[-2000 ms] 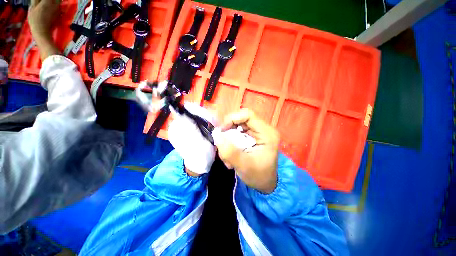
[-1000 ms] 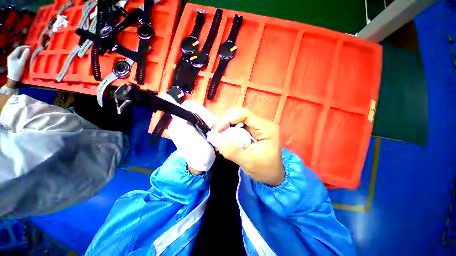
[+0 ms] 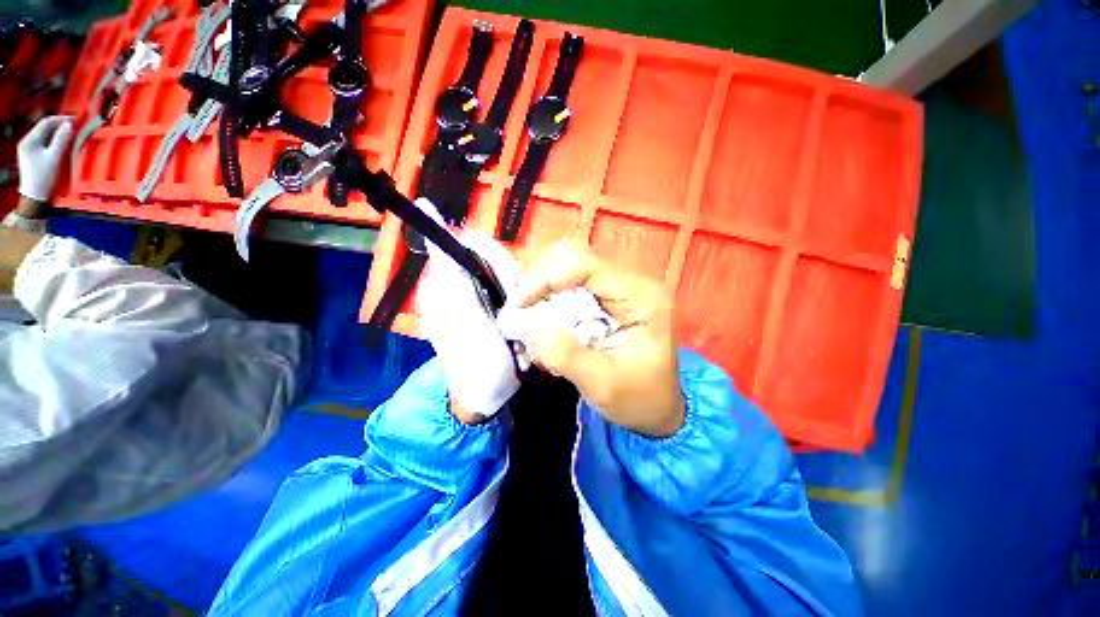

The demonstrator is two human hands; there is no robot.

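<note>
My left hand (image 3: 464, 331), in a white glove, is closed on a black-strap wristwatch (image 3: 440, 236). The strap sticks out from the fist up and to the left, with a metal glint at its far end, over the edge of the neighbouring tray. The watch's head is hidden between my hands. My bare right hand (image 3: 621, 344) pinches a crumpled white wiping cloth (image 3: 567, 316) against the watch. Below and beyond my hands is an orange-red watch tray (image 3: 736, 163) with several black-strap watches (image 3: 549, 118) lying in its left pockets.
A neighbouring orange-red tray (image 3: 121, 169) at the upper left is heaped with black-strap and grey-strap watches (image 3: 257, 200). Another person's white-gloved hand (image 3: 44, 159) rests at its left edge, with a white sleeve (image 3: 121, 338) below. A pale metal post (image 3: 947, 46) stands at the upper right.
The held strap's far end has swung upward and straightened. The other person's arm has drawn back left from the neighbouring tray. My hands stay close together.
</note>
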